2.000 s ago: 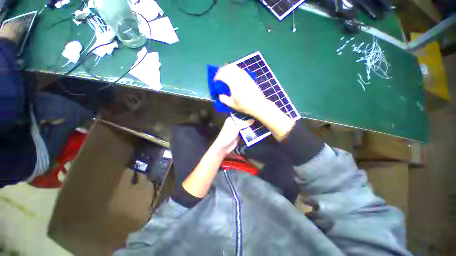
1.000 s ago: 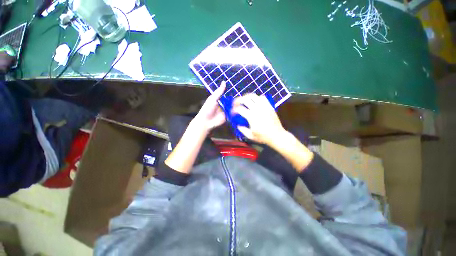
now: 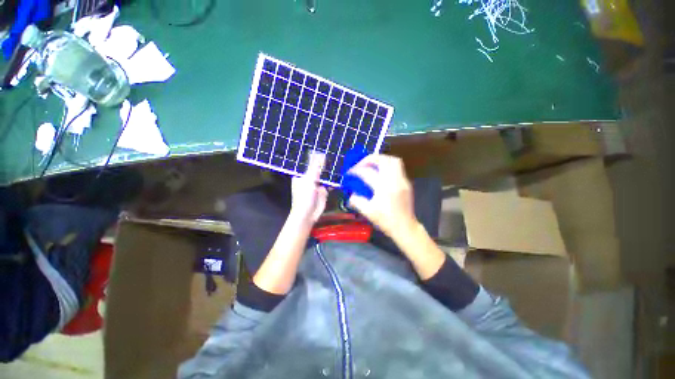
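A small solar panel [image 3: 296, 118], dark cells with white grid lines and a pale frame, is held face up at the bench's near edge. My left hand [image 3: 309, 194] grips its near edge, thumb on the face and fingers hidden beneath. My right hand [image 3: 386, 194] holds a crumpled bright blue cloth [image 3: 355, 172] at the panel's near right corner. The panel's back and cable are hidden.
The green bench [image 3: 200, 89] bears a clear bottle [image 3: 83, 68] among torn white scraps [image 3: 145, 132] at left and white strands [image 3: 503, 16] at far right. Open cartons stand at left [image 3: 152, 296] and right [image 3: 511, 222]. Another person's dark clothing [image 3: 74, 248] shows at left.
The panel has turned so its long side lies more across the view. My right hand and the cloth have moved to its near right corner. The view has shifted, and the bench items sit differently.
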